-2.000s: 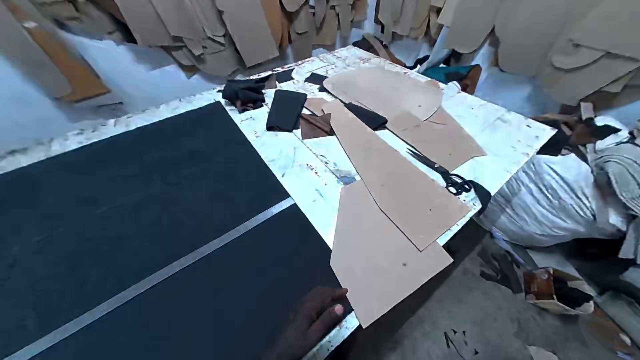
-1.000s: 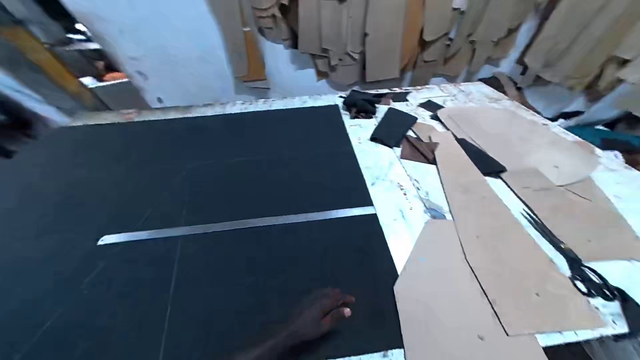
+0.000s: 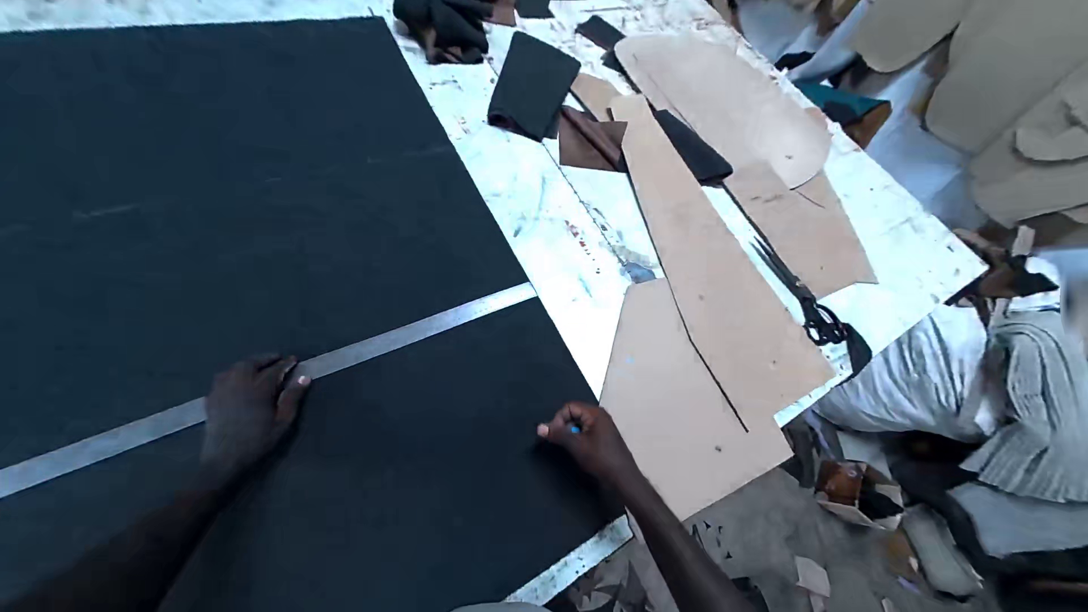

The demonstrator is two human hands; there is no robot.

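Note:
A large sheet of black material [image 3: 255, 212] covers the left of the table, crossed by a long metal ruler [image 3: 416, 333]. The ruler's right end lies at the sheet's right edge. My left hand [image 3: 251, 408] lies over the ruler, thumb and fingers on either side, pressing it to the sheet. Near the sheet's lower right edge, my right hand [image 3: 586, 438] is curled with a small blue thing between its fingers, too small to name. Pale cardboard patterns [image 3: 722, 280] lie beside that hand, the lowest partly behind it. Faint chalk-like lines mark the sheet.
Black-handled scissors [image 3: 820, 319] lie at the patterns' right edge. Folded black pieces [image 3: 534, 85] and a brown scrap [image 3: 591, 140] sit farther back on the white table [image 3: 544, 221]. Beyond its right edge are a white sack [image 3: 926, 374] and an open carton [image 3: 858, 497] on the littered floor.
My left hand is now on the ruler; neither earlier frame shows it there. The ruler's right end is at the sheet's edge, as before. The view has swung right and down since one second ago.

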